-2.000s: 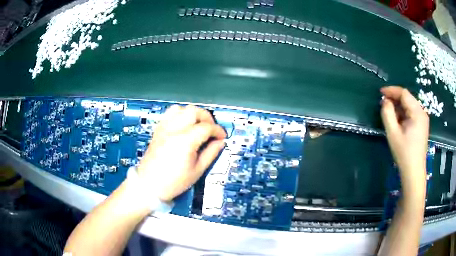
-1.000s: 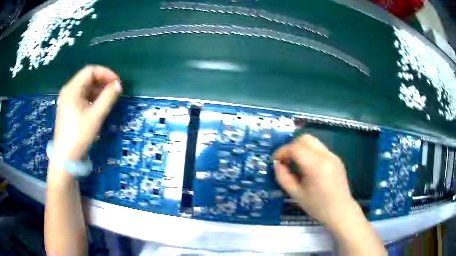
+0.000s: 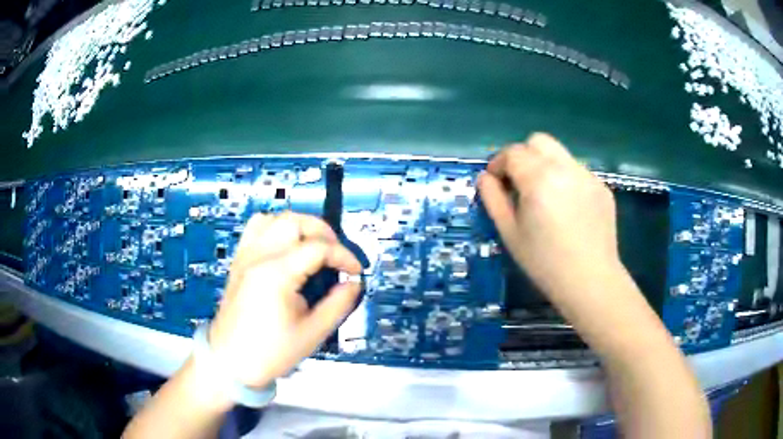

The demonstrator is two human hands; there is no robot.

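Observation:
A blue PCB panel (image 3: 408,300) with tiny parts lies on the conveyor in front of me. Another panel (image 3: 180,231) lies to its left, with a dark gap between them. My left hand (image 3: 283,296), with a pale band on the wrist, is over that gap. Its thumb and index finger pinch a small white piece that looks like a white connector (image 3: 348,277). My right hand (image 3: 554,201) is at the upper right corner of the middle panel with thumb and fingers close together. Whether it holds anything is hidden.
Loose white connectors lie in piles at far left (image 3: 77,77) and far right (image 3: 730,64) on the green surface (image 3: 283,107). Silvery metal-cased components (image 3: 378,31) form long rows at the back. Another blue panel (image 3: 700,266) lies at right. A pale rail (image 3: 412,399) runs along the front.
Since one second ago, my left hand has moved right and down from the left panel to the gap. My right hand has moved up to the middle panel's upper right corner.

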